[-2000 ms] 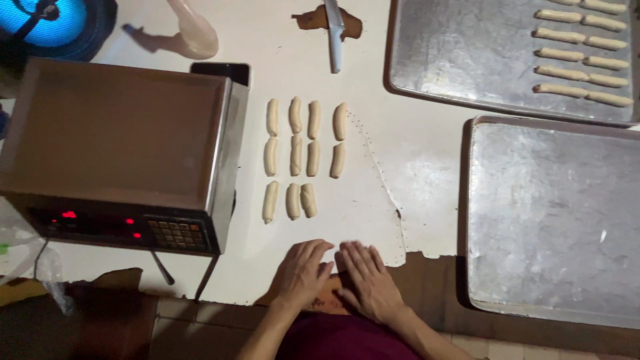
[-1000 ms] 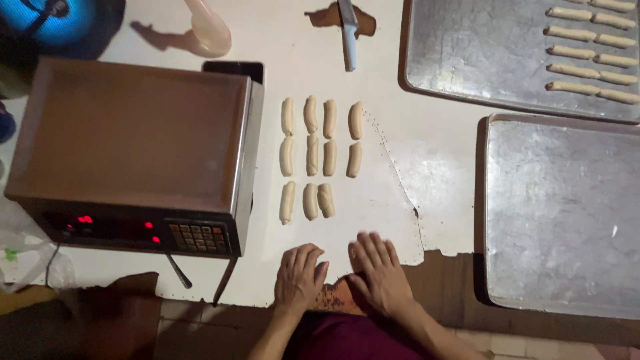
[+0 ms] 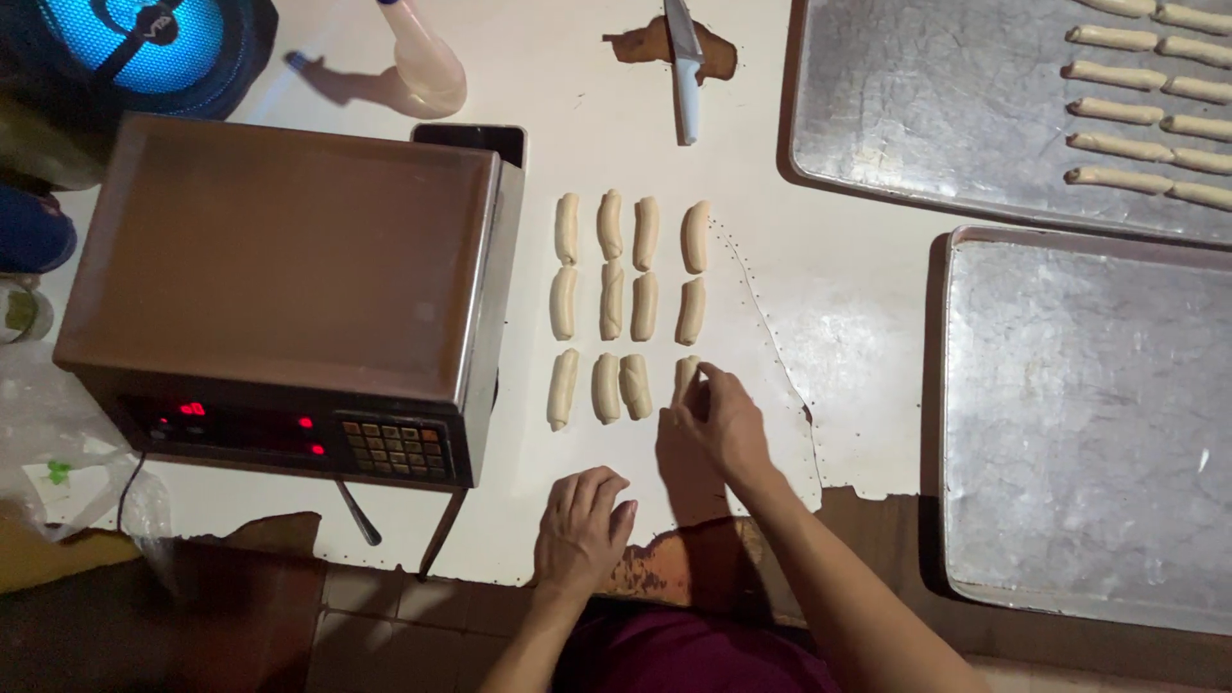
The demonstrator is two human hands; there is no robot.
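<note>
Rolled dough pieces (image 3: pixel 645 306) lie in three rows on the white table (image 3: pixel 616 491), left of a line of small holes. My right hand (image 3: pixel 717 419) is at the right end of the lowest row, its fingertips around a dough roll (image 3: pixel 687 375) whose lower part they hide. My left hand (image 3: pixel 580 534) rests on the table near its front edge, below the lowest row, fingers slightly spread and holding nothing. Left of the dough stands a digital scale (image 3: pixel 289 260) with red lit digits and a bare platform.
A metal tray (image 3: pixel 866 106) with paired dough rolls (image 3: pixel 1115 110) lies at the back right, another tray (image 3: pixel 1088 423) in front of it. A knife (image 3: pixel 686 91), a plastic bottle (image 3: pixel 428 72) and a lit speaker (image 3: pixel 144 43) are at the back. The table's front edge is broken.
My right hand has moved forward from the table's front edge to the lowest row, where a dough roll now lies at its fingertips. My left hand has stayed near the edge.
</note>
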